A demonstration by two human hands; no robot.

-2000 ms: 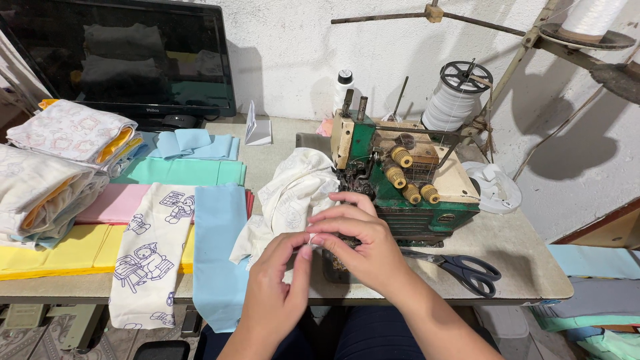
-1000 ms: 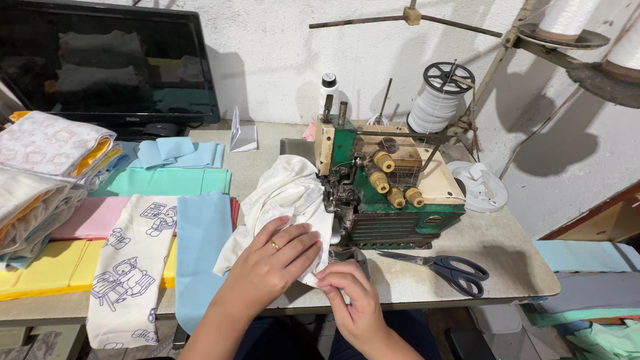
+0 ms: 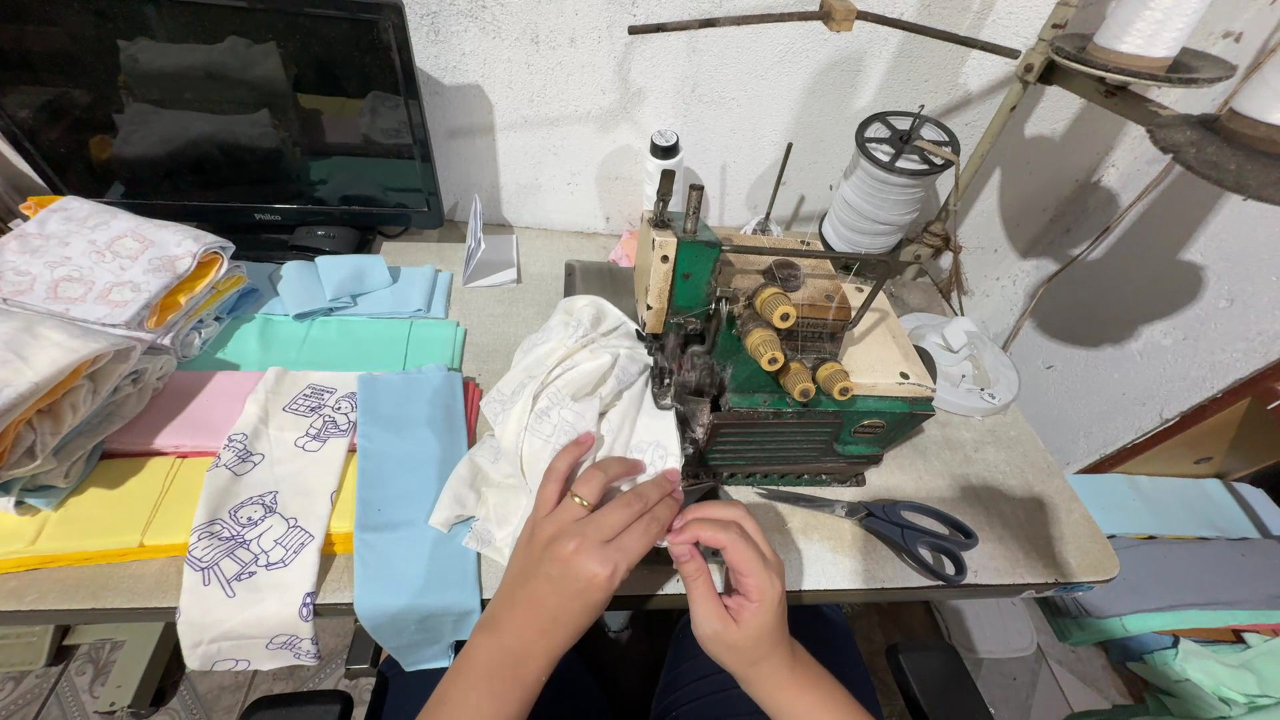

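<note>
A green and cream overlock sewing machine (image 3: 790, 390) stands on the table, with white printed fabric (image 3: 565, 400) bunched at its left side, by the needle area. My left hand (image 3: 600, 530) lies spread on the lower right part of this fabric, a ring on one finger. Just to its right, my right hand (image 3: 725, 580) pinches the fabric's edge between thumb and fingers, close below the machine's front corner. The fingertips of both hands almost meet; the pinched bit is mostly hidden. Scissors (image 3: 900, 530) with dark handles lie right of my right hand, in front of the machine.
Left of the fabric lie a light blue strip (image 3: 415, 520) and a bear-print strip (image 3: 260, 520), both over the table edge. Folded cloth stacks (image 3: 110, 265) and a monitor (image 3: 220, 110) are farther left. A thread cone (image 3: 885, 180) and a white bottle (image 3: 664, 160) stand behind the machine.
Two seconds ago both hands were together, fingering something small in front of the machine. My left hand has since come down flat on the white fabric, and my right hand has moved to its edge.
</note>
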